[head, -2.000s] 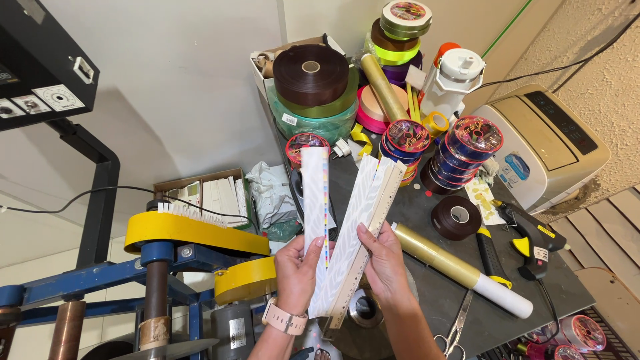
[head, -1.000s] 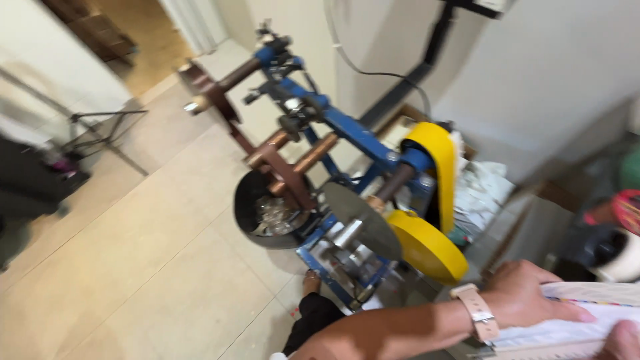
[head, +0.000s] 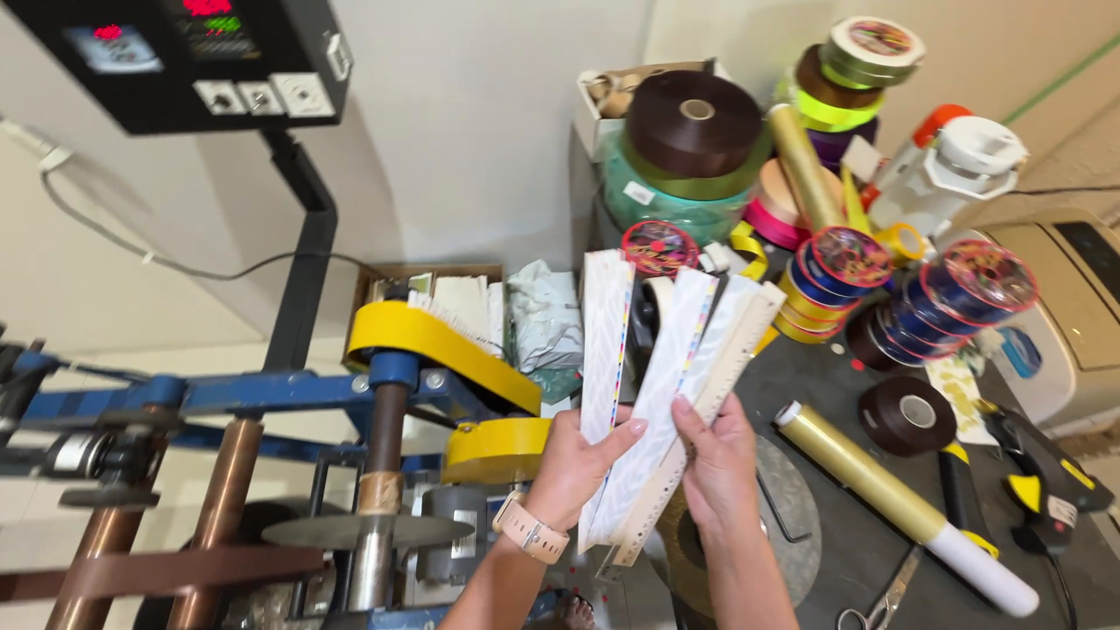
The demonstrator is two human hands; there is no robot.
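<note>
My left hand point(head: 582, 464), with a pink watch on its wrist, grips long white patterned strips point(head: 605, 341) that have coloured marks along one edge. More such strips point(head: 674, 363) fan out between both hands. My right hand point(head: 717, 464) pinches strips together with a beige perforated strip point(head: 722, 372), its thumb on top. Their lower ends meet below my palms. Under my right forearm lies a round grey disc point(head: 792, 516) with a hex key point(head: 783, 512) on it. Scissors point(head: 888, 599) lie to the right.
At left stands a blue-framed machine point(head: 289, 394) with yellow belt guards point(head: 437, 346) and copper rollers point(head: 223, 494). A control box point(head: 201, 61) hangs above it. Ribbon rolls point(head: 696, 122), ribbon spools point(head: 840, 271), a gold film roll point(head: 875, 472) and a glue gun point(head: 1037, 490) crowd the dark table point(head: 805, 376).
The view swung to the machine and floor, then back to the table. The strips, held in two bunches two seconds ago, now spread into more separate bunches.
</note>
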